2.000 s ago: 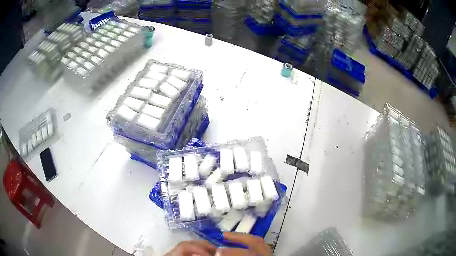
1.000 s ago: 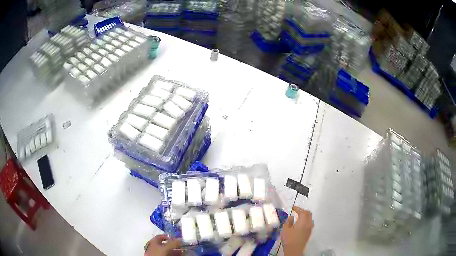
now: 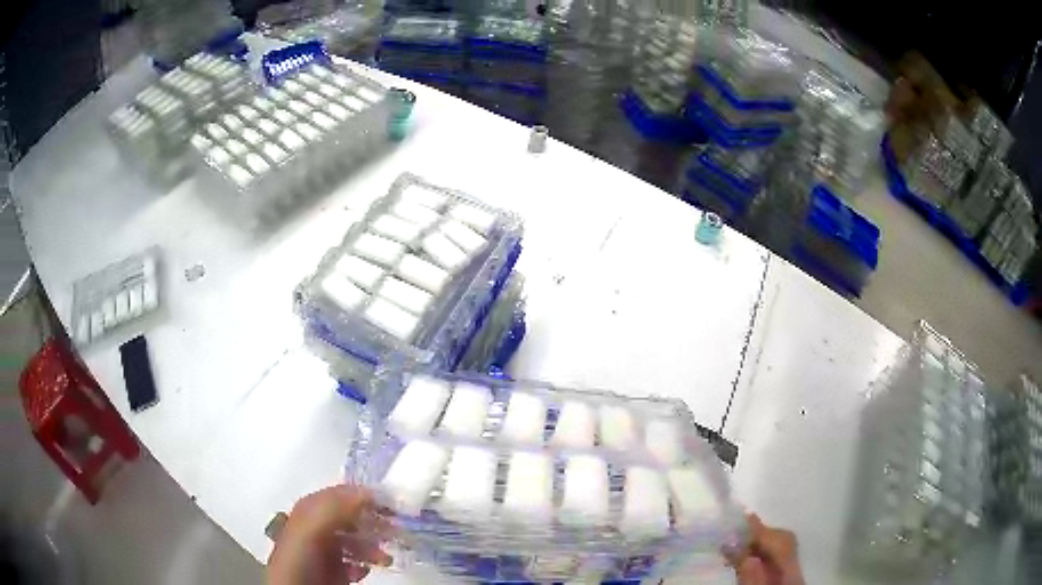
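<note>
A clear blister tray (image 3: pixel 548 457) holds two rows of white units (image 3: pixel 528 482) and is blurred by motion. My left hand (image 3: pixel 323 535) grips its left end and my right hand (image 3: pixel 766 553) grips its right end. The tray is over a blue tray layer, of which only parts show through and below it. The working tray stack (image 3: pixel 408 269), with mixed clear and blue layers and white units on top, stands just behind it to the left. The tray's front edge overlaps the bottom of what I see below.
Wide clear tray block (image 3: pixel 291 131) at far left, blue tray piece (image 3: pixel 294 62) behind it. Small clear tray (image 3: pixel 117 299) and phone (image 3: pixel 137 371) at left. Tall clear stack (image 3: pixel 923 457) at right. Teal rolls (image 3: pixel 708 229) at the far edge. Red stool (image 3: pixel 78 421) beyond the left edge.
The hands worked at the tray's near edge, then moved apart to its two ends. Now they grip it, and it appears raised and nearer the camera. The view has shifted slightly.
</note>
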